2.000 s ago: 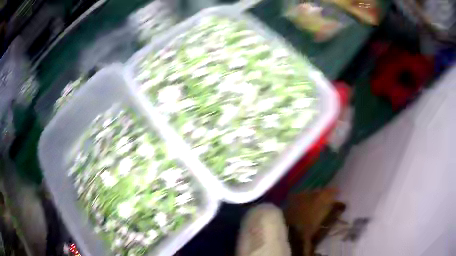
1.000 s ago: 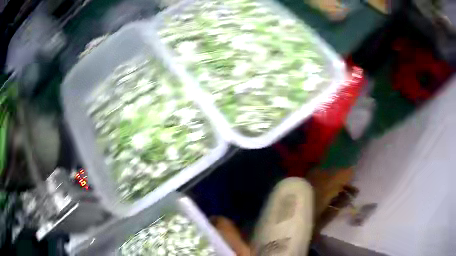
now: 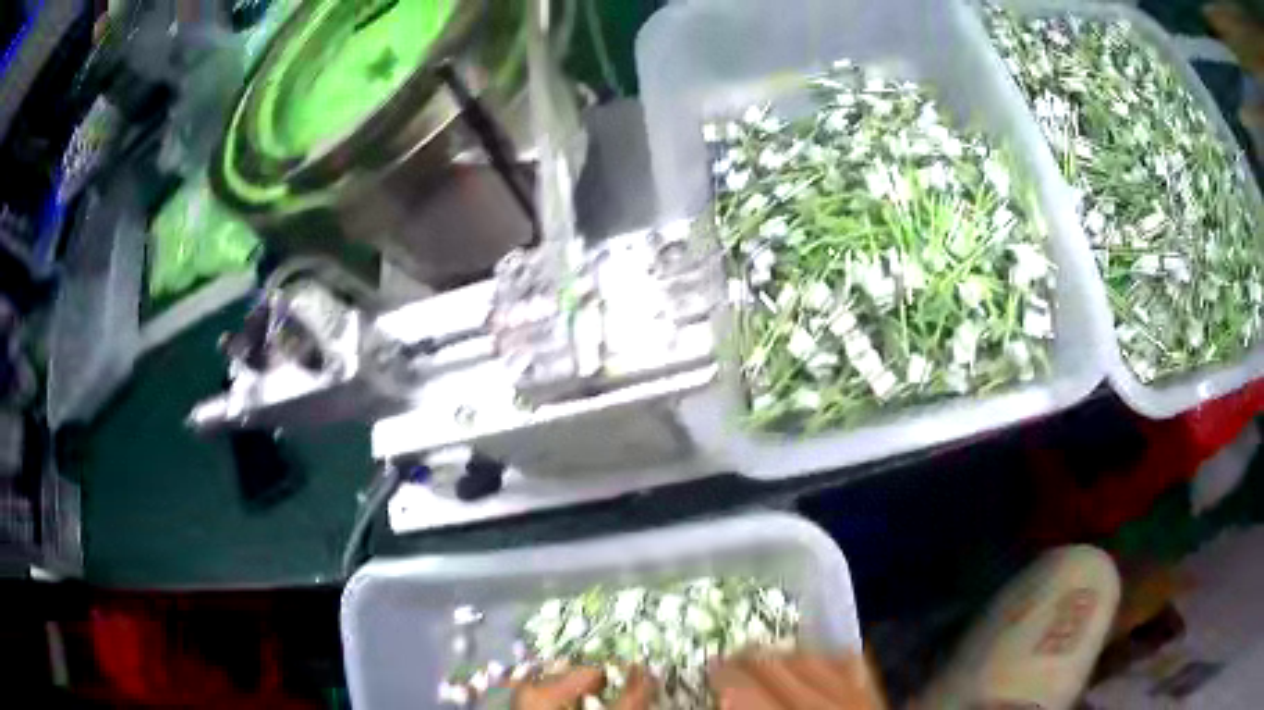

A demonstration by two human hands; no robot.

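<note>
The lap tub point(image 3: 818, 583) is at the bottom centre, with a shallow pile of small white-headed parts with green stems point(image 3: 665, 624). My left hand point(image 3: 562, 688) shows only as fingertips over the pile, cut off by the lower edge. My right hand point(image 3: 793, 682) is close to its right, over the tub's right part, also cut off. The frames do not show whether either hand holds a part. The silver assembly fixture point(image 3: 555, 347) stands above the tub on the bench, with no hand on it.
Two fuller bench tubs stand side by side, one point(image 3: 742, 451) right of the fixture, the other point(image 3: 1178, 402) at the far right. The bowl feeder point(image 3: 416, 208) is behind the fixture on the green bench point(image 3: 153, 486). A pale shoe-like object point(image 3: 1040, 631) is at the lower right.
The view has swung left, so the bench tubs have shifted right. The fixture, bowl feeder and more of the lap tub have come into view. Both hands now show at the lower edge.
</note>
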